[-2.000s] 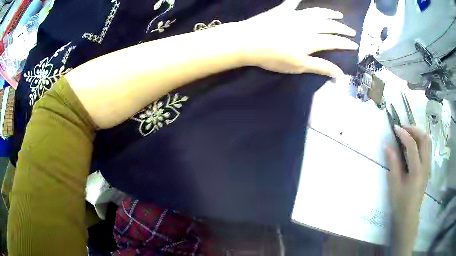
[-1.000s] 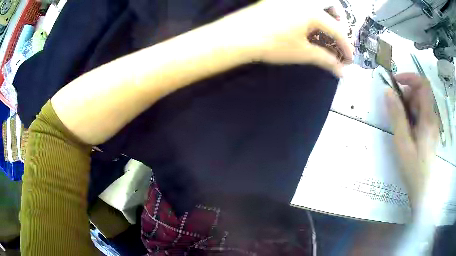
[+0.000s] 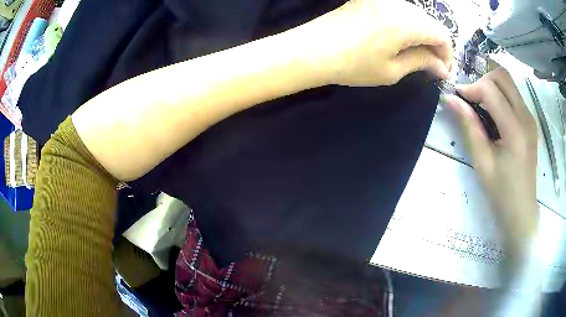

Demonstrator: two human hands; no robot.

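Observation:
The dark garment fabric (image 3: 298,167) covers the left and middle of the view and my lap. A strip of white embroidery (image 3: 442,13) shows beyond my left hand. My left hand (image 3: 397,46) pinches the fabric's edge near the machine's needle area. My right hand (image 3: 499,124) holds the dark thread snips (image 3: 476,112), their tips at the fabric edge beside my left fingertips. Whether the blades are closed on a thread is too small to tell. The presser foot area is largely hidden behind my hands.
The pale machine head (image 3: 527,28) is at the top right. Curved silvery tweezers (image 3: 546,136) lie on the white machine bed (image 3: 428,204), right of my right hand. A red-orange basket (image 3: 28,37) and a blue box (image 3: 23,197) stand at the left.
My left hand has closed on the fabric edge and shifted right, and the embroidered areas at left have turned out of view. The snips have moved up-left to the fabric edge.

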